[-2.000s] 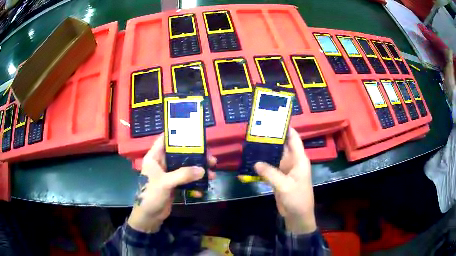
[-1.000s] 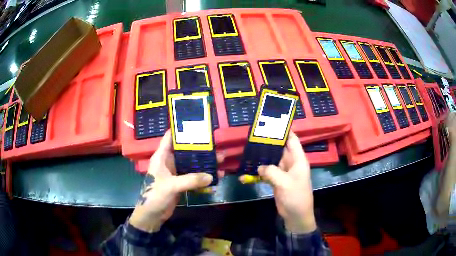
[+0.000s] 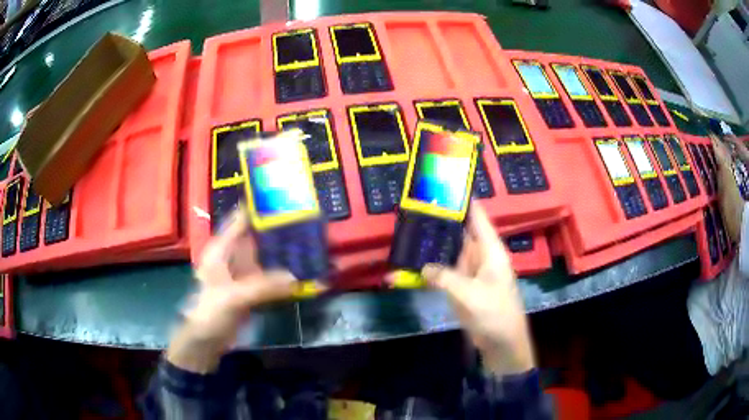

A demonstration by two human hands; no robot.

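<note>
My left hand (image 3: 226,287) holds a black keypad phone (image 3: 283,184) upright by its lower half, thumb near the keys; both are blurred. My right hand (image 3: 480,287) holds a second keypad phone (image 3: 437,176), tilted slightly right, thumb at the bottom of its keys. Both screens are lit with coloured bands inside yellow frames. A yellow patch shows at each phone's bottom end. Both phones are above the front edge of the middle red foam tray (image 3: 345,246), which holds several dark-screened phones in two rows and has empty pockets in the back row.
A right foam tray (image 3: 575,156) holds phones, several with lit screens. A left foam tray (image 3: 123,221) bears an open cardboard box (image 3: 86,119) and dark phones. The green bench (image 3: 98,308) has a metal front edge. At the far right are another phone tray and a person's sleeve (image 3: 723,316).
Both screens have changed from white with dark blocks to coloured bands. My left hand has moved left with its phone. At the far right, another tray with phones has come into view.
</note>
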